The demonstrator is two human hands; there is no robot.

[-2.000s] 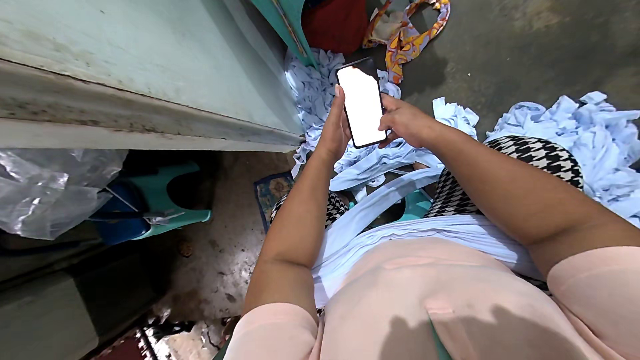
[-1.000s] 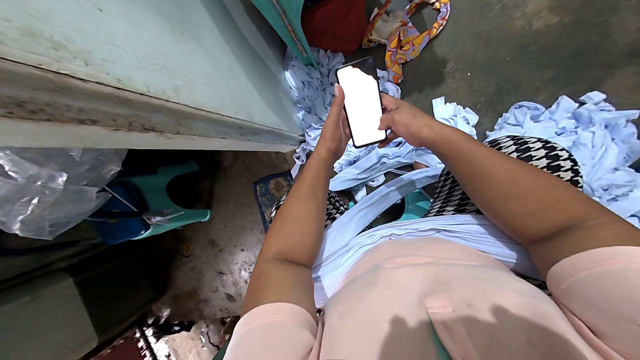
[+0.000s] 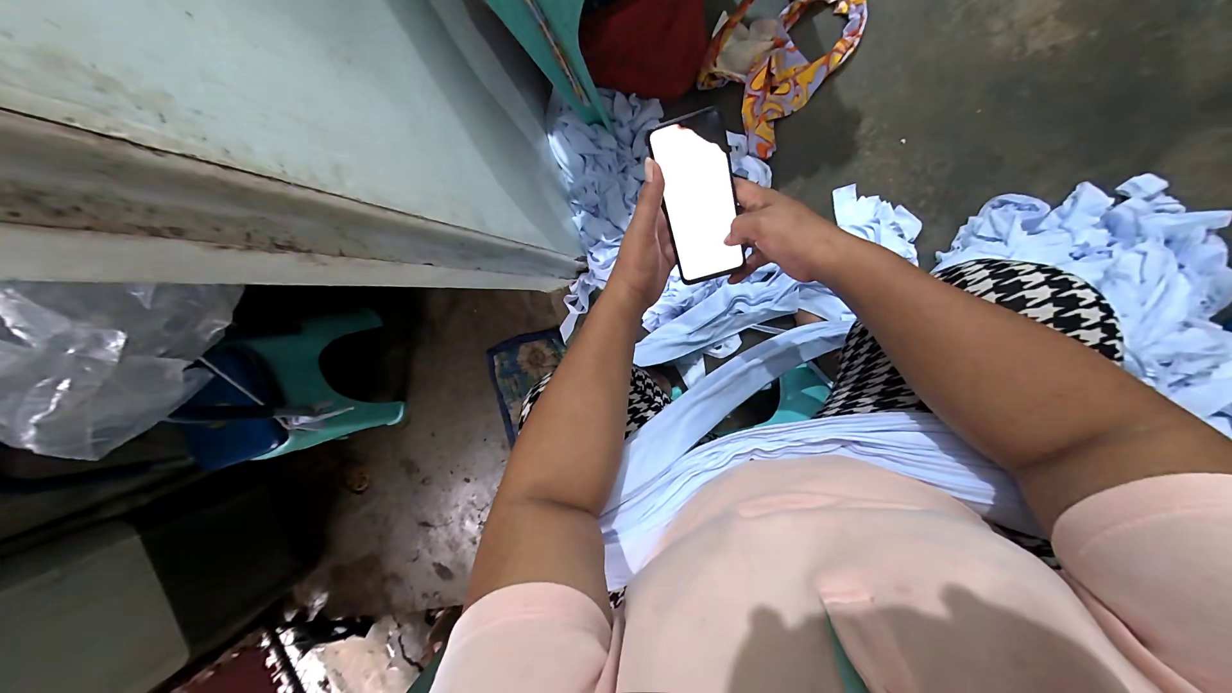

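A smartphone [image 3: 700, 202] with a dark rim and a bright white screen is held upright between my two hands in the head view. My left hand [image 3: 647, 241] grips its left side, thumb along the edge. My right hand [image 3: 784, 231] holds the lower right side, with a finger at the screen's lower right corner. Beneath the phone lie light blue fabric strips [image 3: 707, 313], and a band of the same cloth [image 3: 760, 371] runs across my lap. The fingers behind the phone are hidden.
A pale, stained cabinet panel [image 3: 289, 106] stands at the left. Below it are clear plastic sheeting [image 3: 96, 366] and a teal plastic stool [image 3: 308, 371]. More blue cloth [image 3: 1116, 260] is heaped at the right. A yellow patterned cloth [image 3: 794, 82] and a dark red item [image 3: 645, 48] lie at the top.
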